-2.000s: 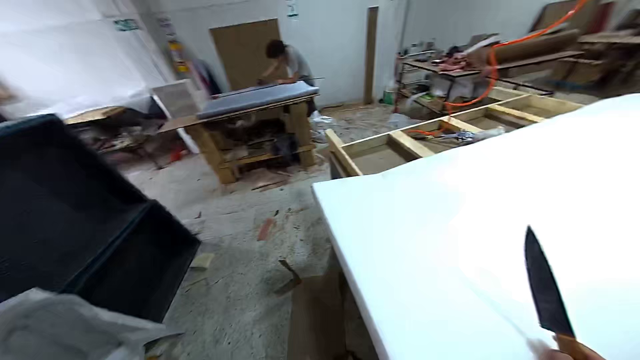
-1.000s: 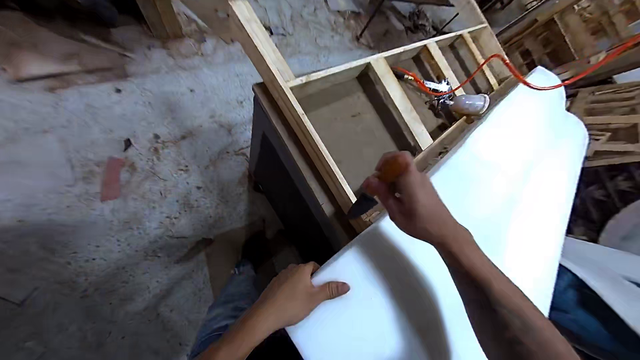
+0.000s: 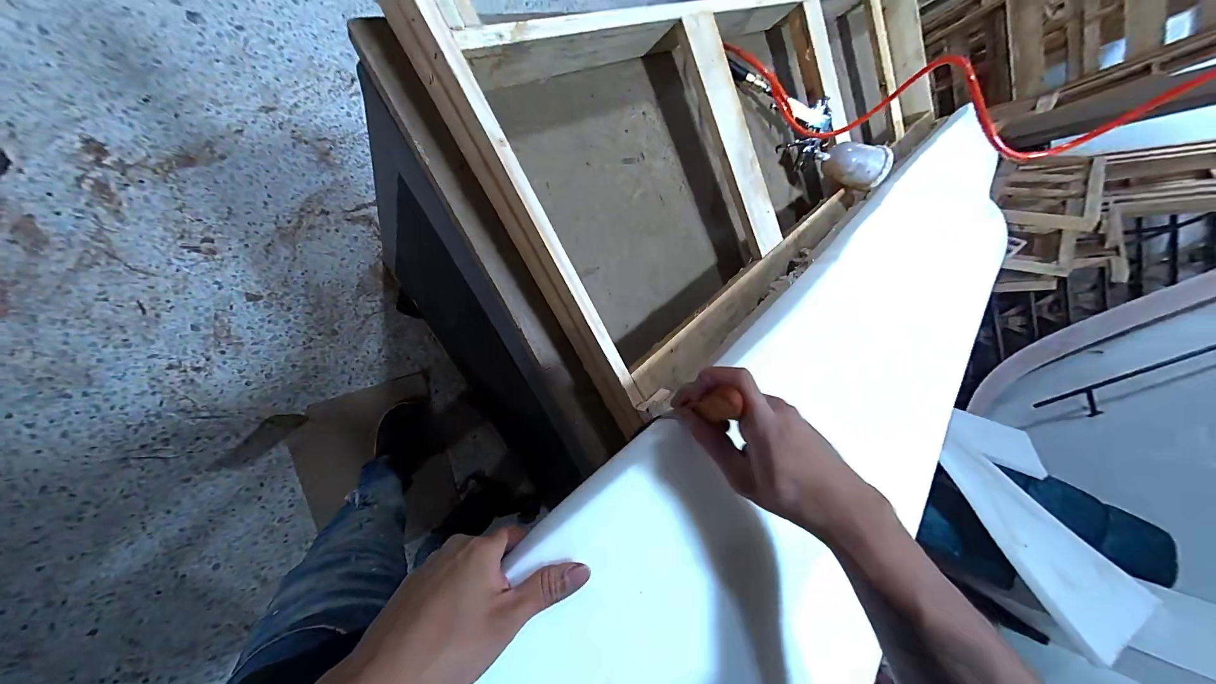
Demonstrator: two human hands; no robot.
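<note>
A white foam sheet [image 3: 845,323] lies along the near side of a wooden frame [image 3: 556,247]. My left hand [image 3: 484,594] grips the sheet's near left edge, thumb on top and fingers underneath. Wrapped around the orange-brown wooden handle of a knife [image 3: 722,405], my right hand [image 3: 760,446] is at the sheet's left edge, beside the frame's corner. The blade is hidden from view here. A spray gun [image 3: 855,163] with a red air hose [image 3: 978,95] rests on the frame beyond my right hand.
Dark-sided furniture or a bench [image 3: 446,256] supports the frame. Speckled floor [image 3: 190,237] lies at left, with cardboard [image 3: 332,437] by my foot. Wooden frames [image 3: 1073,218] are stacked at right, near white foam offcuts [image 3: 1054,560] and a pale curved piece [image 3: 1121,361].
The view has swung down from the room to the foam and frame. Since one second ago, my right hand with the knife has moved along the foam edge toward my left hand.
</note>
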